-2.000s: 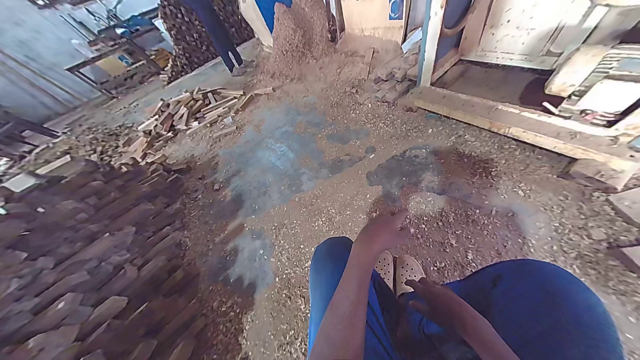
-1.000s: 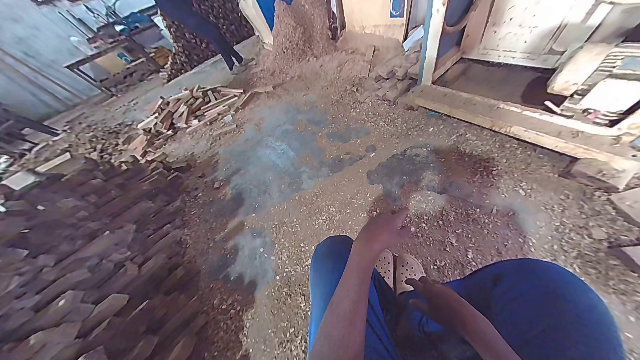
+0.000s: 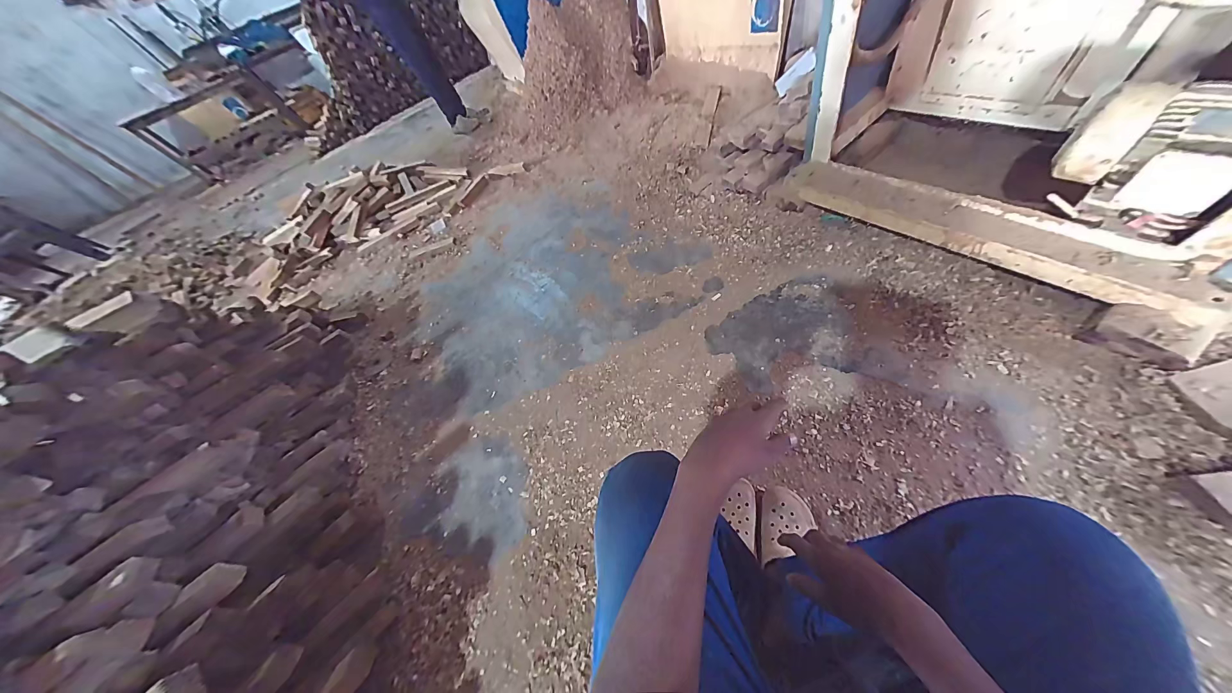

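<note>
My left hand (image 3: 736, 445) hangs in front of my knees over the floor strewn with wood shavings (image 3: 597, 423), its fingers apart and nothing in it. Lower and to the right, my right hand (image 3: 835, 575) is beside my thigh in blue trousers (image 3: 1020, 577), fingers partly spread, also holding nothing that shows. Between and below the hands are my perforated beige clogs (image 3: 784, 517). Bare grey patches (image 3: 539, 289) show through the shavings ahead.
Stacked wooden blocks (image 3: 173, 491) fill the lower left. Beyond them lies a heap of wood offcuts (image 3: 375, 207). A sawdust pile (image 3: 577, 67) stands at the back, with a person's leg (image 3: 419, 58) left of it. A machine with a wooden base frame (image 3: 991, 236) is at the right.
</note>
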